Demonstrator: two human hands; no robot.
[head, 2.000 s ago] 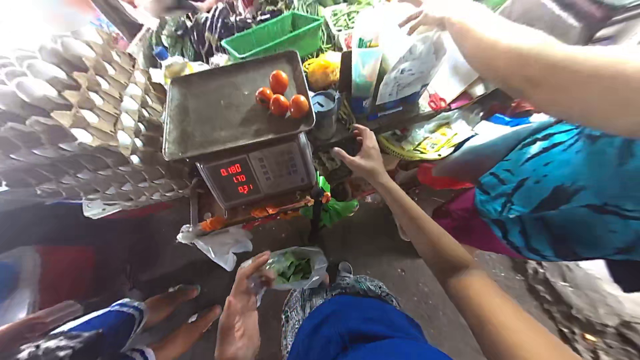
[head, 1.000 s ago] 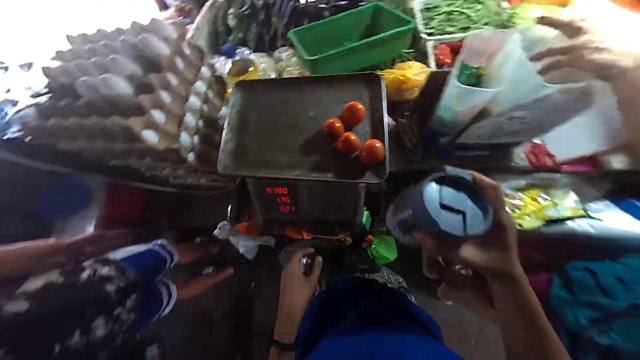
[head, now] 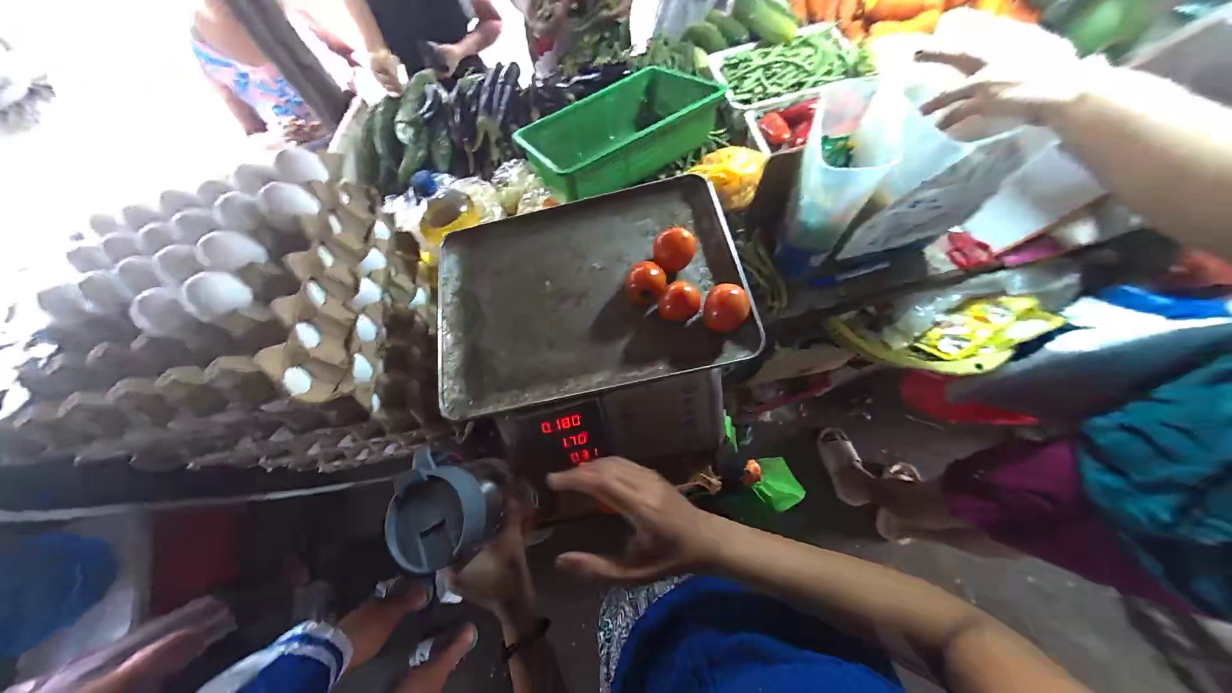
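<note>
In my left hand [head: 500, 568] is a lidded tumbler [head: 438, 520] with a grey-blue rim, held to the left below the scale. My right hand [head: 640, 525], fingers spread and holding nothing, is just below the lit red display of the digital scale [head: 616, 423]. Four tomatoes [head: 680, 300] lie grouped on the right part of the scale's metal tray [head: 549, 298].
Stacked egg trays [head: 221, 289] stand left of the scale. Behind it are a green plastic basket [head: 626, 135], eggplants [head: 481, 106] and green beans [head: 794, 67]. Another person's arm [head: 1136, 135] reaches over plastic bags [head: 866, 183] at the right. Other people's legs are near at lower left and right.
The tumbler was in my right hand a second ago; now my left hand holds it, at the left. My right hand has let go. The tomatoes stay on the tray.
</note>
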